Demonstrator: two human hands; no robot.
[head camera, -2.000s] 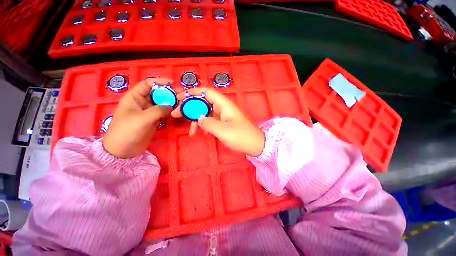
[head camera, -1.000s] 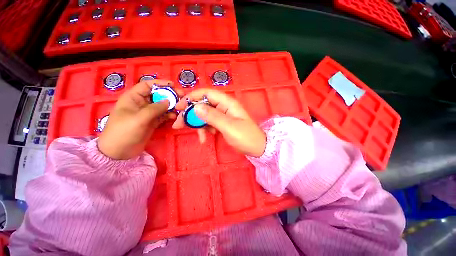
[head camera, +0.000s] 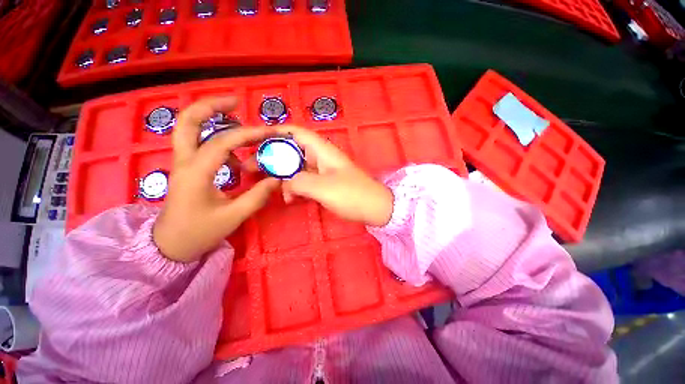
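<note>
My right hand (head camera: 330, 184) holds a watch head (head camera: 280, 157) by its edge between thumb and fingers, its glossy face flashing white and cyan. My left hand (head camera: 201, 187) is just left of it, thumb and a finger spread around its near side; contact is unclear. Another watch head (head camera: 216, 127) shows between my left fingers, partly hidden; I cannot tell if it is gripped or lies in a pocket. Both hands are over the red watch tray (head camera: 443, 142). Grey case backs sit in its pockets, one at upper left (head camera: 161, 119) and another at upper middle (head camera: 324, 109).
A filled red tray (head camera: 248, 49) lies beyond. At right, a small red tray (head camera: 574, 229) bears a pale-blue piece (head camera: 518, 118). A calculator (head camera: 46, 176) lies at left. A dark-green bench surface (head camera: 420, 34) extends behind, with another red tray (head camera: 574, 13) at its far edge.
My left hand has opened from its close pinch, and the cyan face it held no longer shows there. The right hand's watch head has turned more face-on. The view has shifted slightly.
</note>
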